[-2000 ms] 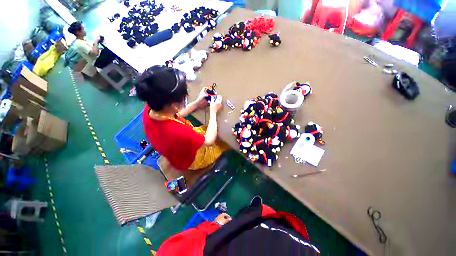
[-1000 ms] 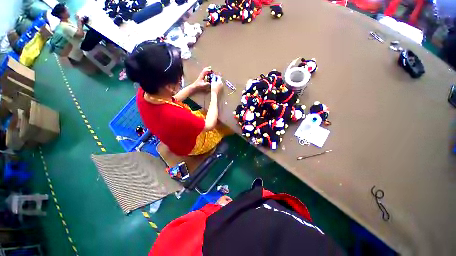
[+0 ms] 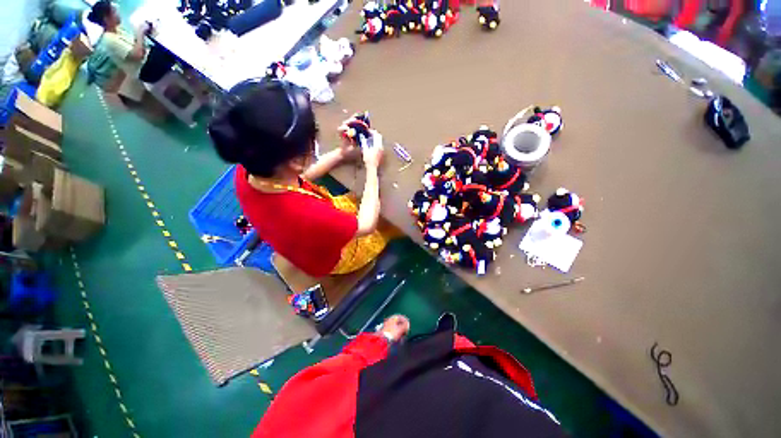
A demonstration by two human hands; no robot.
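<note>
A pile of plush penguins (image 3: 467,201), black and white with red bands, lies on the brown table near its left edge. One more penguin (image 3: 565,204) lies right of the pile beside white paper (image 3: 558,248) with a small blue item. A large white ring (image 3: 526,144) stands at the pile's back right, with a penguin behind it. My left hand (image 3: 395,327) is small at the end of my red sleeve, low and away from the table; its fingers are too small to read. My right hand is not in view.
A seated person in red (image 3: 295,218) holds a penguin at the table's left edge. A thin rod (image 3: 552,285) and black cord (image 3: 664,374) lie on the table (image 3: 634,171). A striped board (image 3: 231,321), blue crate (image 3: 224,214) and cartons (image 3: 75,205) are at left.
The view has shifted, first down and then slightly left. My left hand has come further out in front of my black and red clothing. The seated person still handles a penguin.
</note>
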